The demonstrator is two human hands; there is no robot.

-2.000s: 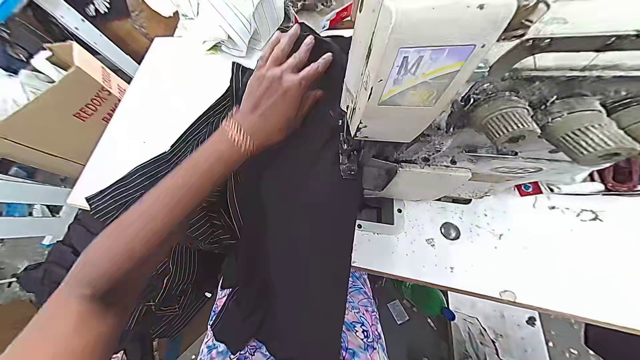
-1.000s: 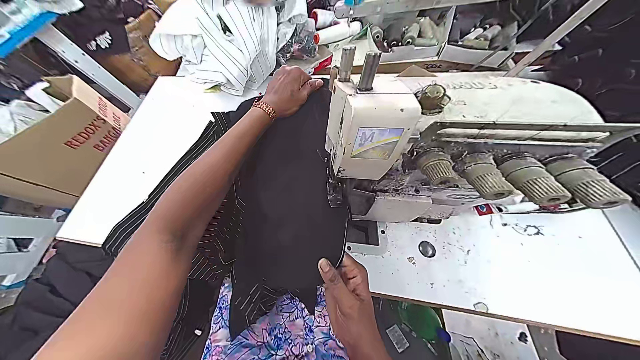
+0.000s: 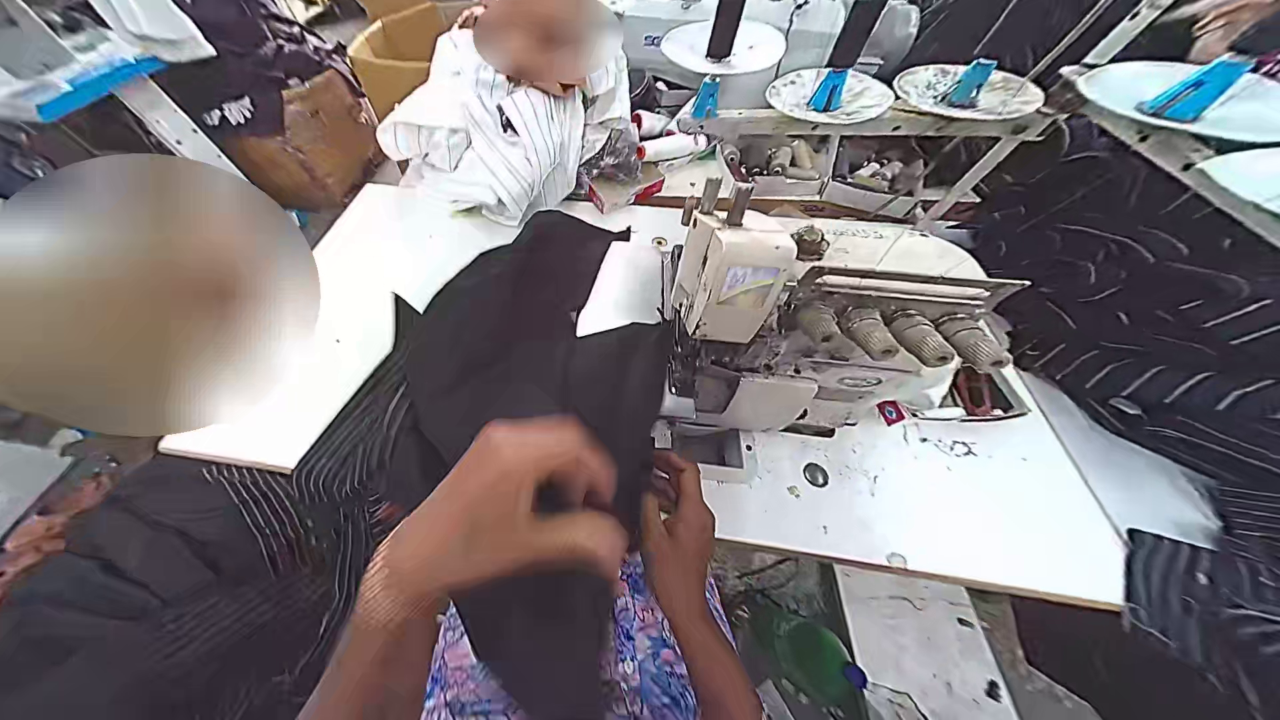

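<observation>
Black cloth (image 3: pixel 500 360) lies over the white table and hangs down toward my lap, its right edge beside the needle area of an overlock sewing machine (image 3: pixel 740 290). My left hand (image 3: pixel 520 500), blurred, is above the lower part of this cloth, fingers curled; whether it grips any of it cannot be told. At the cloth's right edge, just below the presser foot, my right hand (image 3: pixel 678 510) pinches the fabric between thumb and fingers. Pinstriped black cloth (image 3: pixel 350 430) spreads out to the left, over the table's edge.
White striped fabric (image 3: pixel 500 130) is heaped at the table's back, near another person. Thread cones on white discs (image 3: pixel 725 45) stand behind the machine. Dark striped cloth (image 3: pixel 1150 300) hangs at the right. A green bottle (image 3: pixel 805 655) is below the table. A blurred round area covers the left.
My left hand has come back from the far end of the black cloth toward me. My right hand, absent from the oldest frame, is at the cloth's right edge. The view has widened.
</observation>
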